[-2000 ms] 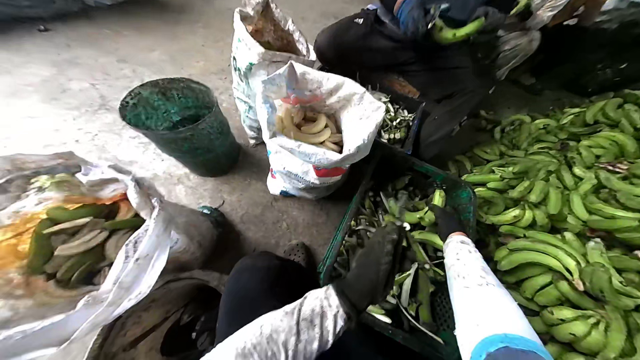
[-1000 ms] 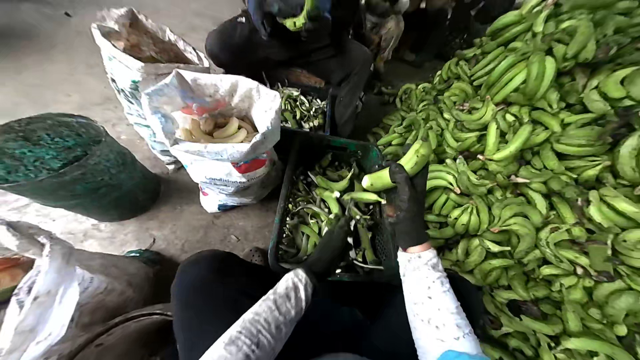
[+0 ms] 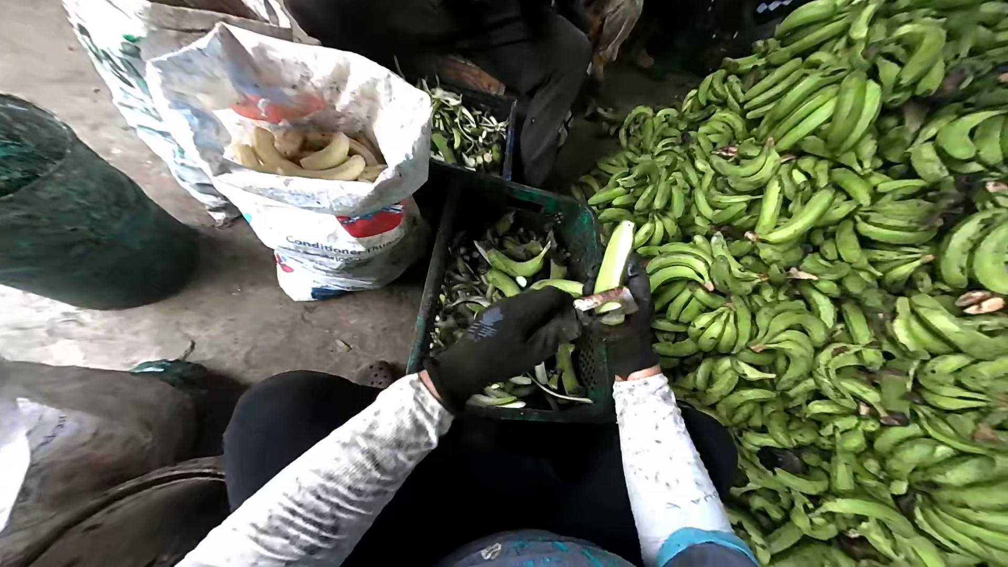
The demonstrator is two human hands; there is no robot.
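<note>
My right hand [image 3: 630, 323], in a dark work glove, grips a green plantain [image 3: 615, 256] upright, with a pale peeled strip showing on it. In my left hand [image 3: 508, 339], also gloved, is a short blade [image 3: 605, 300] with a stained surface, lying across the lower part of the plantain; its handle is hidden in the fist. Both hands are over the right side of a green plastic crate [image 3: 594, 236], which holds plantain peels [image 3: 512, 264] and some green pieces.
A white woven sack [image 3: 339, 236] of peeled plantains stands left of the crate, beside a dark green bin [image 3: 87, 220]. Green plantains [image 3: 795, 315] are heaped on the right. Another crate of peels [image 3: 468, 130] and a seated person's dark-clothed leg [image 3: 543, 87] are ahead.
My left hand has come up from the crate to the plantain, and the blade now rests against it. A second ago the right hand held the plantain apart from the left. The view has shifted right.
</note>
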